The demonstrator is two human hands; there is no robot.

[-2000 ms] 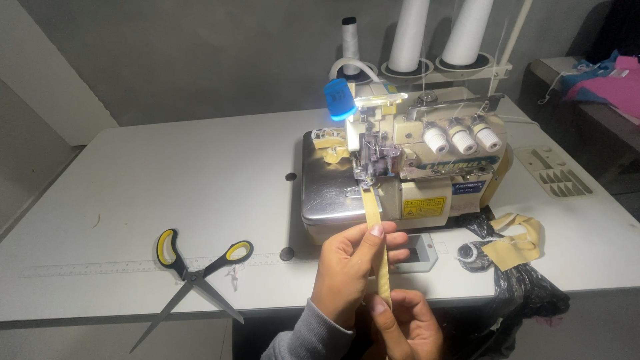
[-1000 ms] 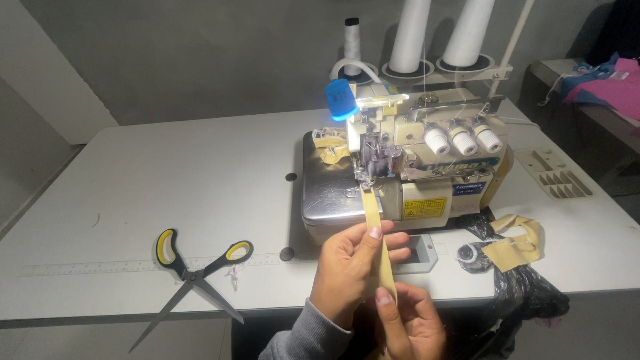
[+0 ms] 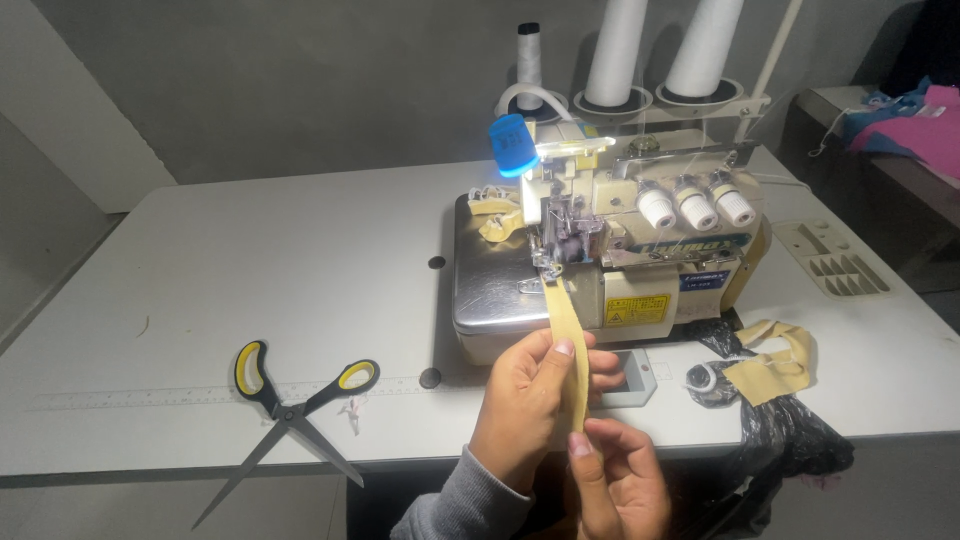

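Observation:
A narrow strip of yellow fabric [image 3: 568, 319] runs from under the presser foot of an overlock sewing machine [image 3: 637, 225] down to my hands. My left hand [image 3: 525, 397], in a grey sleeve, pinches it just in front of the machine, thumb on top and fingers behind. Below it, my right hand [image 3: 619, 472] grips the strip's lower part between thumb and fingers. The strip's far end is hidden by my right hand. A small blue lamp [image 3: 514, 146] lights the needle area. Behind the foot, gathered yellow fabric pieces [image 3: 501, 225] lie on the machine's metal plate.
Scissors [image 3: 290, 415] with black and yellow handles lie spread over a clear ruler [image 3: 150, 397], blades past the table's front edge. Right of the machine are a black plastic bag [image 3: 787, 442] and yellow fabric with white elastic [image 3: 776, 367]. White thread cones [image 3: 615, 52] stand behind.

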